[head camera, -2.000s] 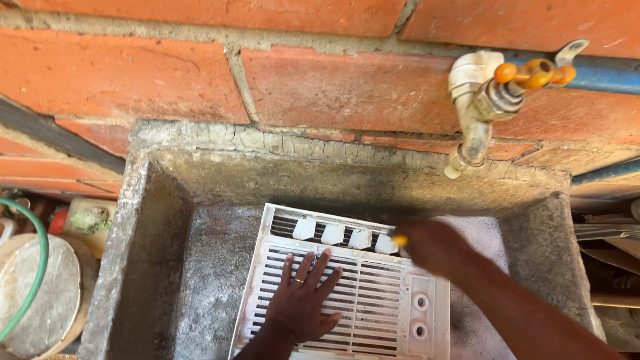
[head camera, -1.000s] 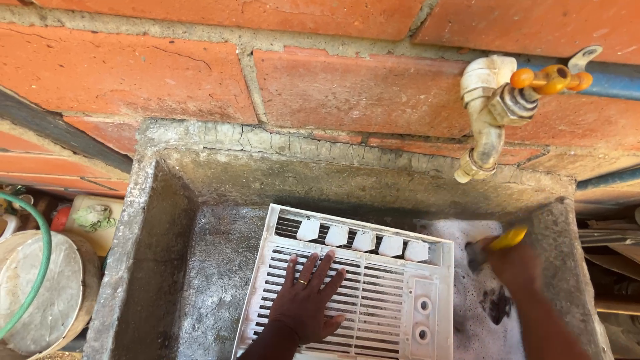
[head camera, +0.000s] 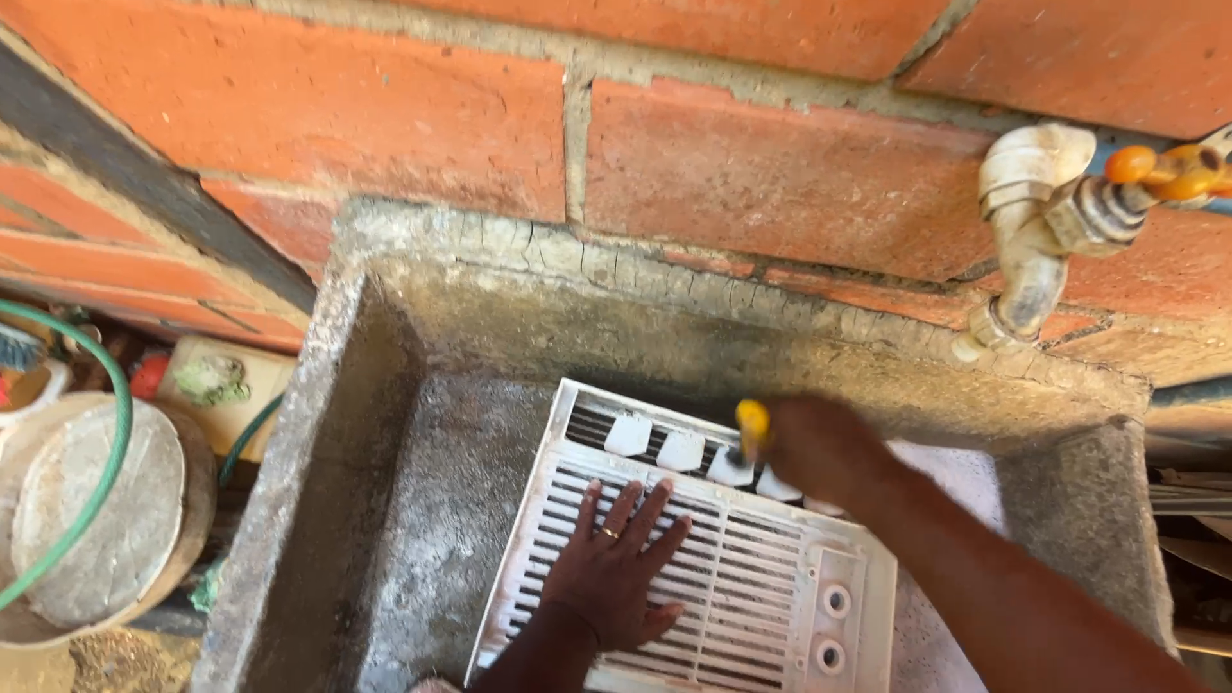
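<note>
A white slatted plastic grille panel (head camera: 760, 577) lies tilted in a concrete sink (head camera: 385, 452). Spread flat on its slats is my left hand (head camera: 616, 568), palm down, with a ring on one finger, pressing on the panel without gripping anything. My right hand (head camera: 818, 448), blurred, is closed around a brush with a yellow handle (head camera: 753, 423). The brush's dark end touches or hovers over the row of white louver flaps (head camera: 681, 450) along the panel's upper edge. My right hand and forearm hide the upper right part of that row.
A faucet with an orange handle (head camera: 1030, 231) juts from the brick wall (head camera: 770, 183) over the sink's back right. Suds (head camera: 953, 481) lie in the sink right of the panel. At left are a green hose (head camera: 120, 423) and a round bucket (head camera: 101, 510).
My right hand, with the yellow-handled brush, has moved left from the suds at the sink's right side to the panel's flaps. My left hand stays on the slats. The view has shifted left.
</note>
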